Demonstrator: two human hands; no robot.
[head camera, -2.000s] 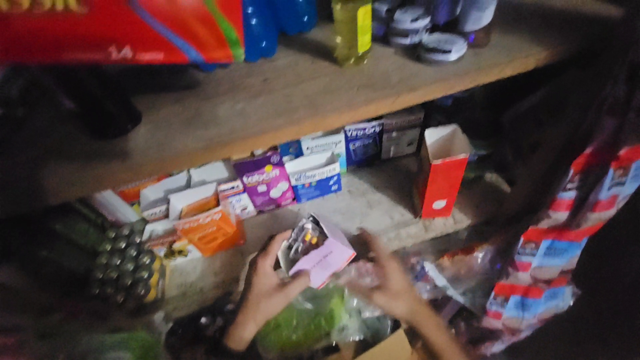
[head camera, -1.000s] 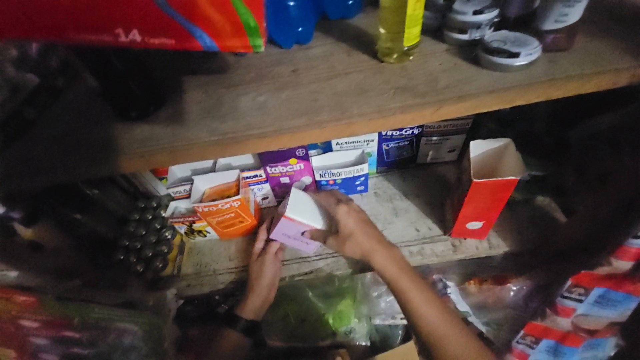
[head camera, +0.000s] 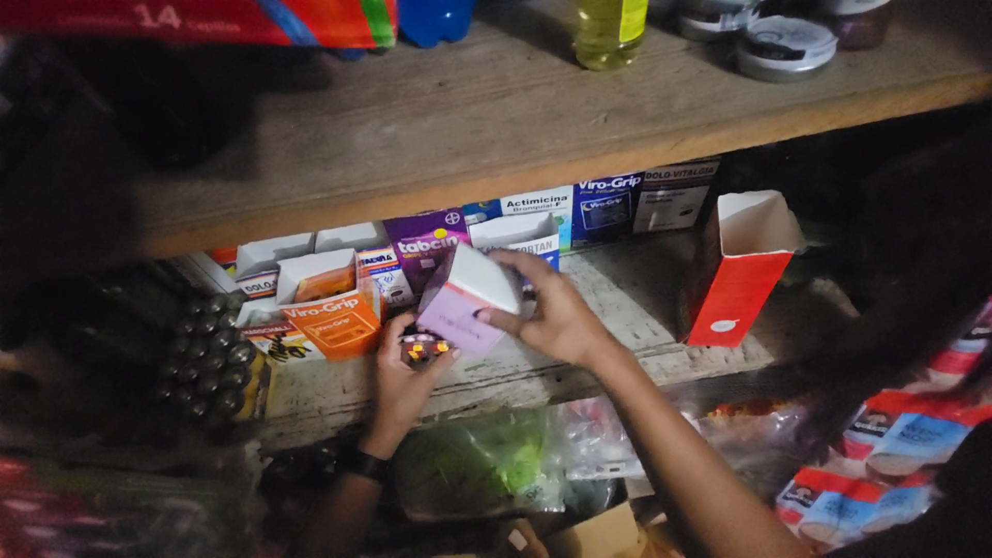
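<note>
My right hand (head camera: 550, 310) grips a small pink and white cardboard box (head camera: 465, 318), tilted above the lower shelf. My left hand (head camera: 411, 372), a dark band at its wrist, holds small dark packets with yellow marks (head camera: 425, 349) just below the box's lower left side. Behind the box are a purple Tabcin box (head camera: 422, 248) and an open-topped white and blue box (head camera: 519, 232), partly hidden by the pink box and my right hand. Left of my hands stands an open orange Viro-Grip box (head camera: 333, 322).
An open red carton (head camera: 736, 287) stands on the lower shelf (head camera: 620, 310) at right. The upper wooden shelf (head camera: 465, 124) overhangs the medicine boxes and carries a bottle of yellow liquid (head camera: 610, 35). Plastic bags (head camera: 496, 457) lie below; red and blue packets (head camera: 891, 434) hang at right.
Two seconds ago the pink box was in my left hand with its contents showing. Now my right hand holds it, and the packets are in my left hand.
</note>
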